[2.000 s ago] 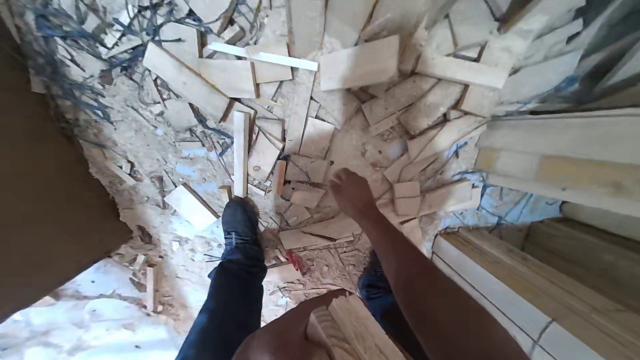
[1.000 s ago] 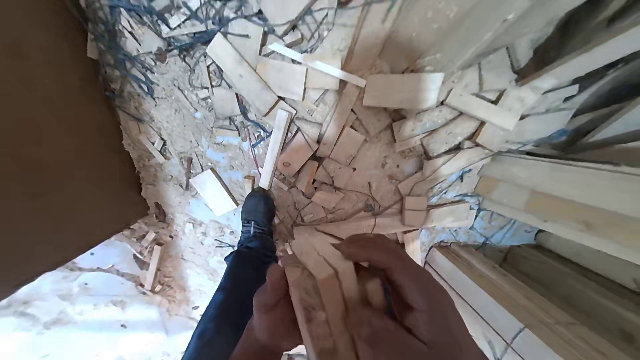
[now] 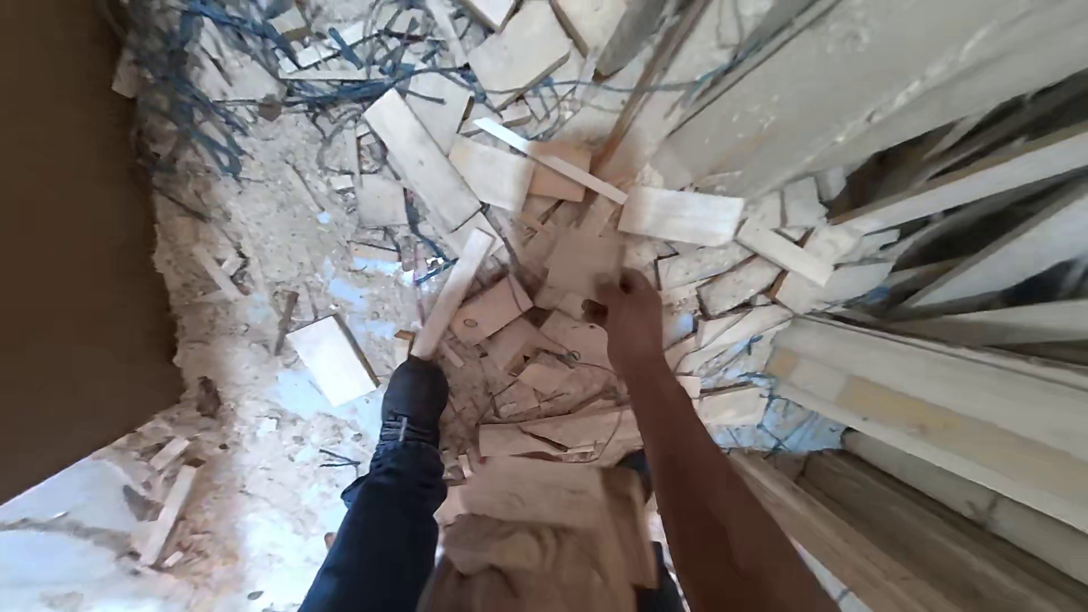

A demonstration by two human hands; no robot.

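Observation:
My right hand [image 3: 625,319] reaches down to the littered floor, its fingers on the lower right edge of a flat wooden offcut [image 3: 585,262]. Close to my body, my left hand [image 3: 497,552] is around a stack of short wooden blocks [image 3: 544,493]; blur hides its fingertips. A narrow wood strip [image 3: 455,293] lies with its lower end at the toe of my dark shoe [image 3: 414,391]. To the right of that strip lies a wood block with a knot [image 3: 491,311].
Many offcuts, such as a pale board piece [image 3: 682,216], cover the floor. Blue strapping [image 3: 365,92] is tangled at the upper left. Long timber boards [image 3: 926,408] are stacked at the right. A brown surface [image 3: 76,238] fills the left edge.
One second ago both hands were together at the wooden blocks near my body. My right hand has since moved out to the offcuts on the floor, while my left has stayed with the stack.

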